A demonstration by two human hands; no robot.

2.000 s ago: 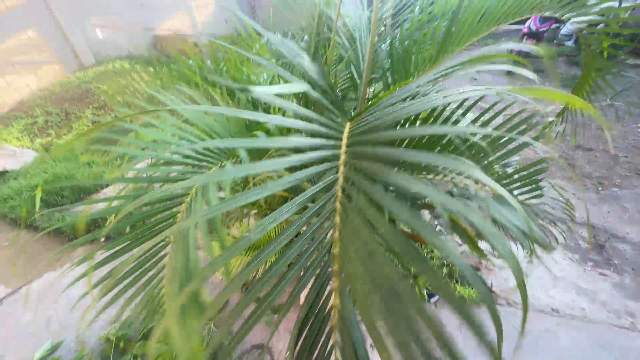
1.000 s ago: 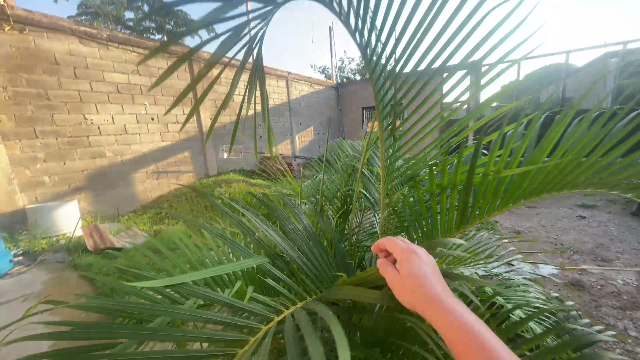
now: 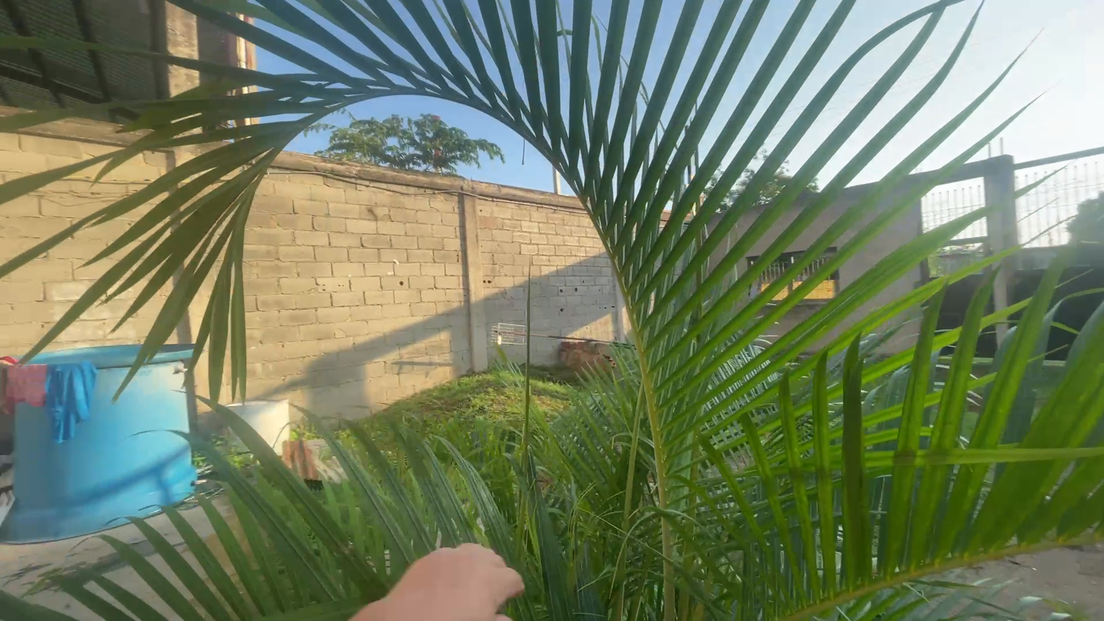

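At the bottom centre of the head view is my left hand (image 3: 457, 584), its back turned up and its fingers curled downward and cut off by the lower edge. Palm leaflets (image 3: 302, 526) are beside and behind it; whether the fingers grip anything cannot be seen. A tall green palm frond (image 3: 660, 448) rises right of the hand and arches over to the upper left. Another frond (image 3: 940, 565) stretches across the lower right. My right hand is out of view.
A concrete-block wall (image 3: 345, 285) runs behind the plant. At the left stands a blue tank (image 3: 103, 474) with cloths (image 3: 69, 392) over its rim, near a white container (image 3: 259, 423). Grass (image 3: 492, 397) grows by the wall; a low building (image 3: 871, 250) is at the right.
The view has risen from the fronds and turned left. My right hand, seen at the palm stems a second ago, has left the view, and my left hand has come in at the bottom.
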